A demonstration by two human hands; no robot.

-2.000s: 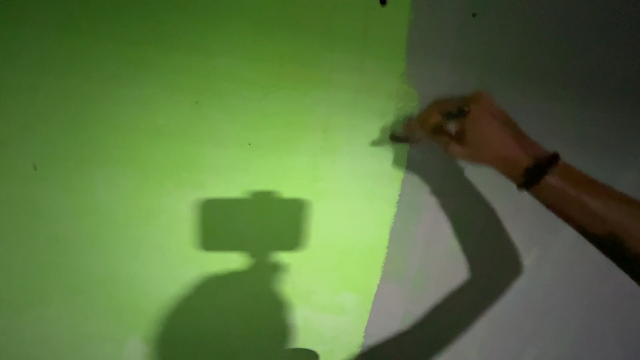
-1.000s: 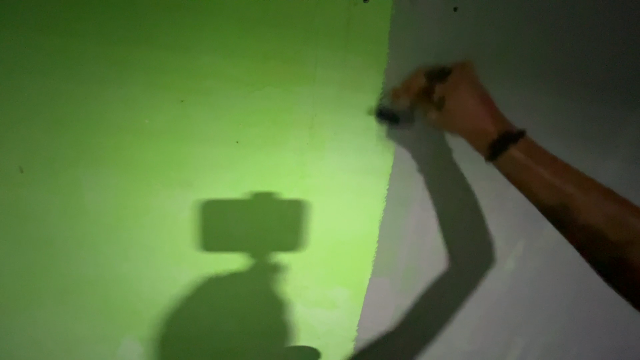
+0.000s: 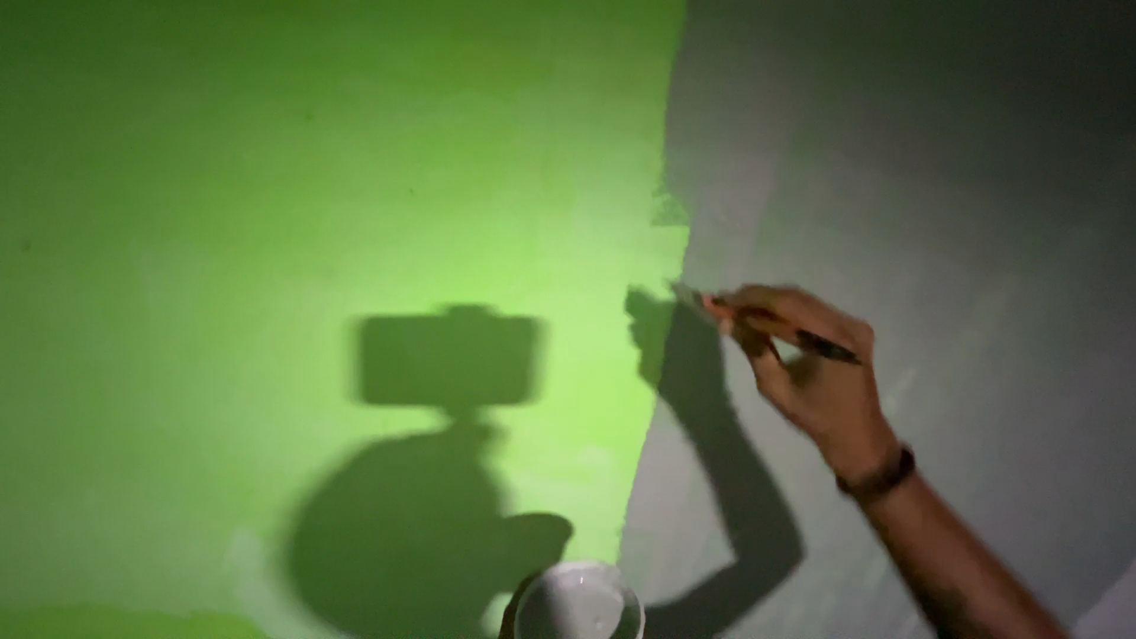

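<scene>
My right hand (image 3: 808,373), with a dark band on its wrist, grips a slim paintbrush (image 3: 763,324) with a dark handle end. The bristles point left and lie at or close to the border between the bright green paint (image 3: 550,222) and the grey part of the wall (image 3: 932,222). At the bottom edge, a round white container (image 3: 581,603) of pale contents is held by my left hand (image 3: 508,617), of which only a dark sliver shows at the container's left side.
Shadows of a head with a mounted device (image 3: 448,359) and of the raised arm (image 3: 737,461) fall on the wall. The paint border is uneven, with a rough grey patch (image 3: 670,206) above the brush. A darker green strip (image 3: 115,621) runs along the lower left.
My right hand with the brush is lower on the wall than a second ago. The white container and the edge of my left hand have come into view at the bottom.
</scene>
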